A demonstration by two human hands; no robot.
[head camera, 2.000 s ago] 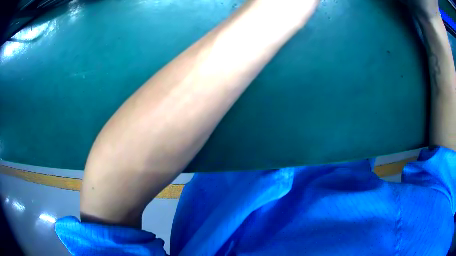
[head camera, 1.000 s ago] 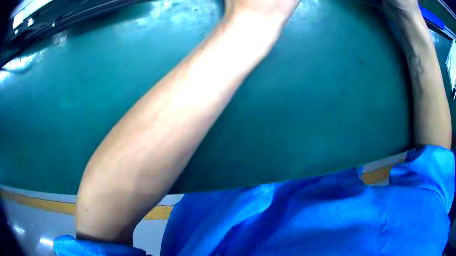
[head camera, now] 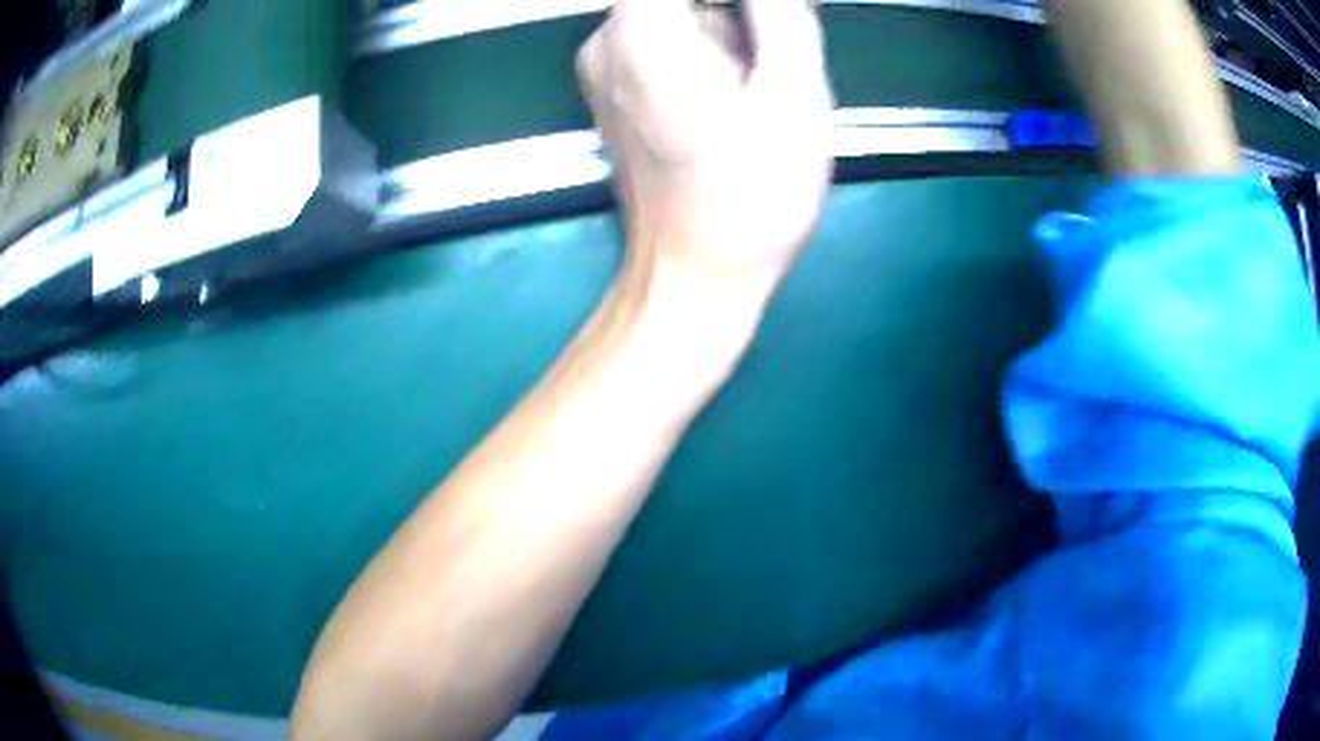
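Note:
My left hand [head camera: 709,138] is at the top middle, its back towards me, over the long silver rail [head camera: 500,177] that runs across the bench. Its fingers curl away and are partly cut off by the top edge, so what they touch or hold is hidden. My right forearm reaches up at the upper right, and my right hand is beyond the top edge. A bright silver-white block [head camera: 232,188] sits on the rail at the left.
A brass-coloured plate with holes [head camera: 65,138] is at the far upper left. A flat blue piece [head camera: 1050,130] lies along the rail beside my right forearm. The green mat [head camera: 869,420] covers the bench in front of me. More metal strips show at the upper right.
The view has shifted towards the far side of the bench, so rails, block and brass plate now show. More of my left hand shows; my right arm reaches farther forward and its hand has left the picture.

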